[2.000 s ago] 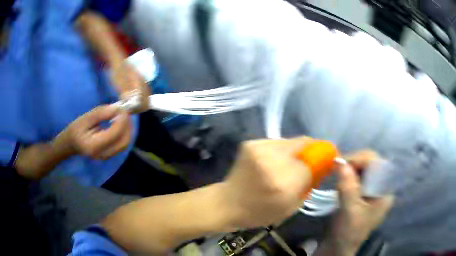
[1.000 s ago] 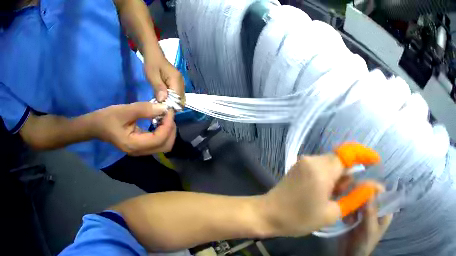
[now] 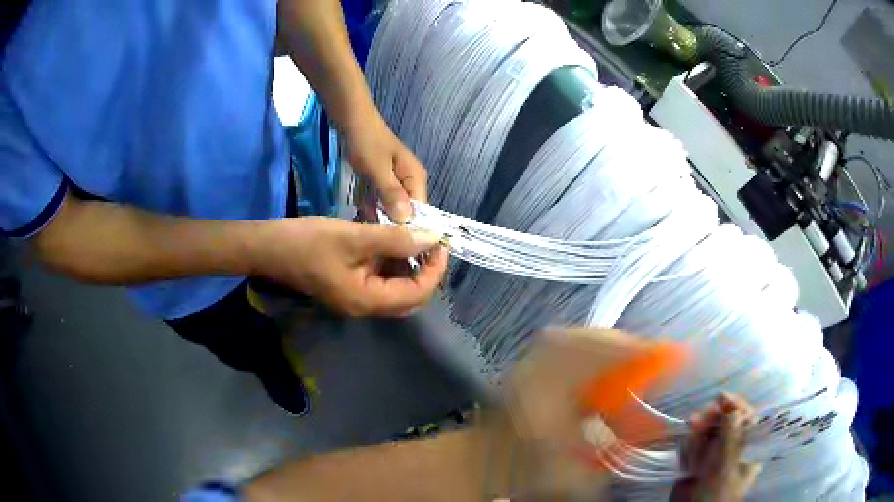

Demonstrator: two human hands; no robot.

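A fan of thin white cables (image 3: 544,257) runs from another person's two hands to the thick row of white cable bundles (image 3: 627,176). My left hand (image 3: 588,392), with orange sleeves on thumb and finger, is badly blurred at lower centre; its grip cannot be made out. My right hand (image 3: 720,451), at lower right, is closed around looped white cables (image 3: 642,461). Dark-tipped cable ends (image 3: 799,424) fan out just right of it. Part of my right hand is shadowed and cut off by the bottom edge.
The other person, in a blue shirt (image 3: 167,118), stands at left, both hands (image 3: 368,260) on the cable ends. A greenish rail (image 3: 564,93) shows between bundles. Behind the rack are a ribbed grey hose (image 3: 804,106), a white panel (image 3: 750,206) and dark machine parts (image 3: 769,201).
The view has shifted, showing more of the machine and hose at upper right. My left hand has moved left, away from my right hand. The other person still holds the cable ends.
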